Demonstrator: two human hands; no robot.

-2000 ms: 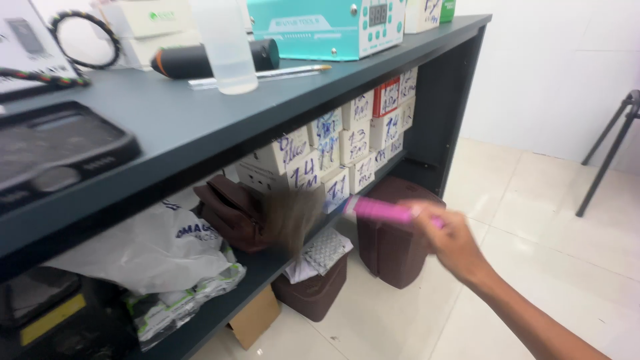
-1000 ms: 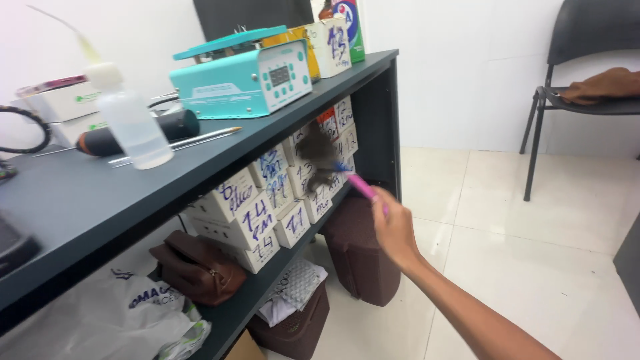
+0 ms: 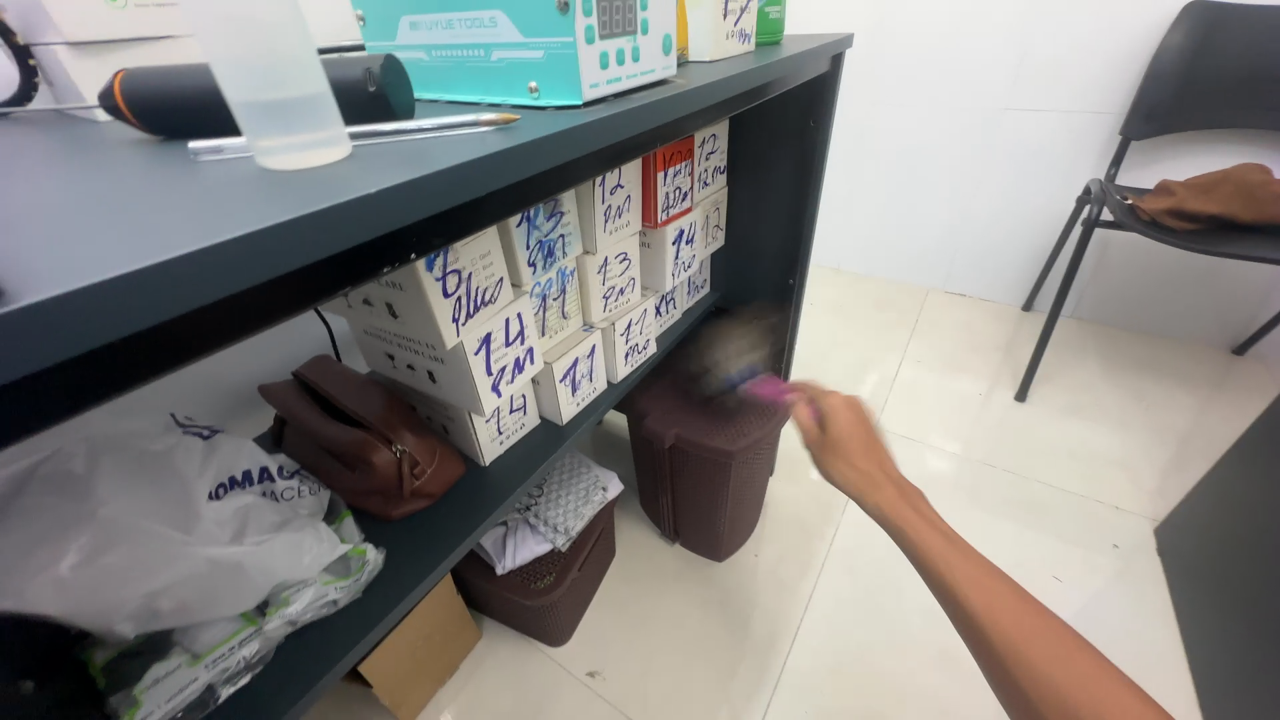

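My right hand point(image 3: 845, 440) grips the pink handle of a duster point(image 3: 740, 350), whose brownish-grey head is blurred by motion. The duster head is over the lid of a dark brown woven-plastic bin point(image 3: 705, 470), beside the right end panel of a dark desk point(image 3: 450, 180). Left of it, on the lower shelf, white cardboard boxes point(image 3: 500, 350) with handwritten marks stand stacked, one red box point(image 3: 668, 182) among them. My left hand is out of view.
A brown leather pouch point(image 3: 370, 440) and a white plastic bag point(image 3: 160, 520) lie on the shelf. Below is a brown basket point(image 3: 560, 590) holding cloth. A squeeze bottle point(image 3: 285, 100) and teal device point(image 3: 480, 50) stand on top. A black chair point(image 3: 1200, 130) is at right.
The duster has moved from in front of the stacked boxes to over the bin lid, near the desk's end panel. My right hand still holds it. The view has shifted.
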